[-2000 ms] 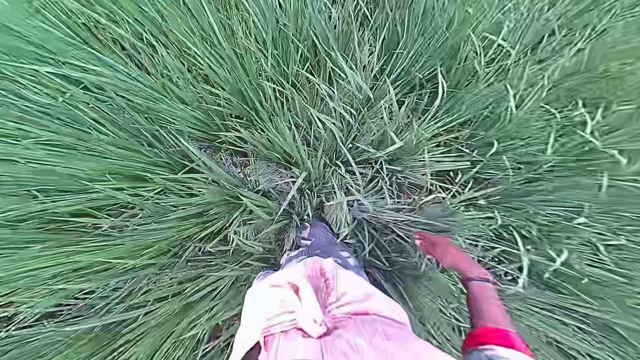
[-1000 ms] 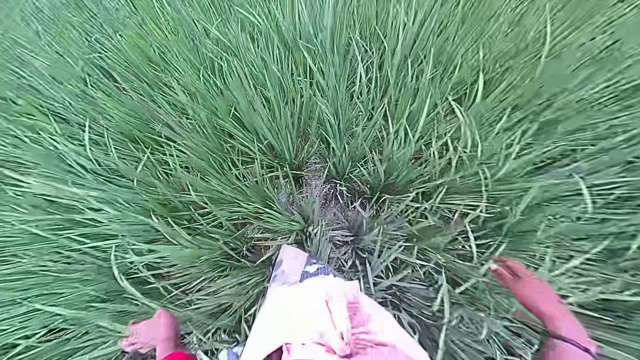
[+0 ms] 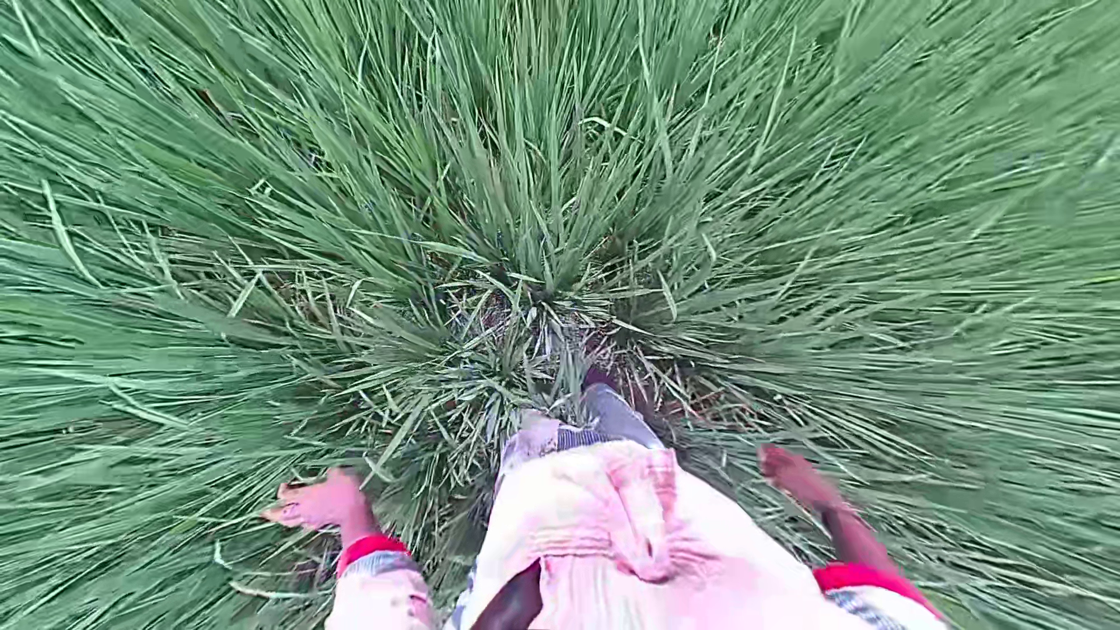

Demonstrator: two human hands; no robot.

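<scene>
Tall green grass-like plants (image 3: 542,157) surround me on every side. At the lower left, my left hand (image 3: 319,503) is held out over the blades, fingers apart, with nothing in it. My right hand (image 3: 796,477) hangs over the plants at the lower right; it is blurred, its fingers look partly curled, and no held object shows. Both wrists come out of red cuffs. A pale pink and white cloth garment (image 3: 604,525) covers my body between the hands, and a leg in grey-blue cloth (image 3: 619,416) reaches down into the plants, its foot mostly hidden.
Bent and flattened blades (image 3: 437,385) lie about my leg. Bits of dark ground (image 3: 604,346) show between the clumps just ahead. Dense upright stalks stand beyond and to both sides. A dark, unclear shape (image 3: 516,599) lies against the garment at the bottom edge.
My left hand, out of view two seconds ago, has come in at the lower left. The view has moved forward over the plants, and a leg now reaches further ahead of the garment.
</scene>
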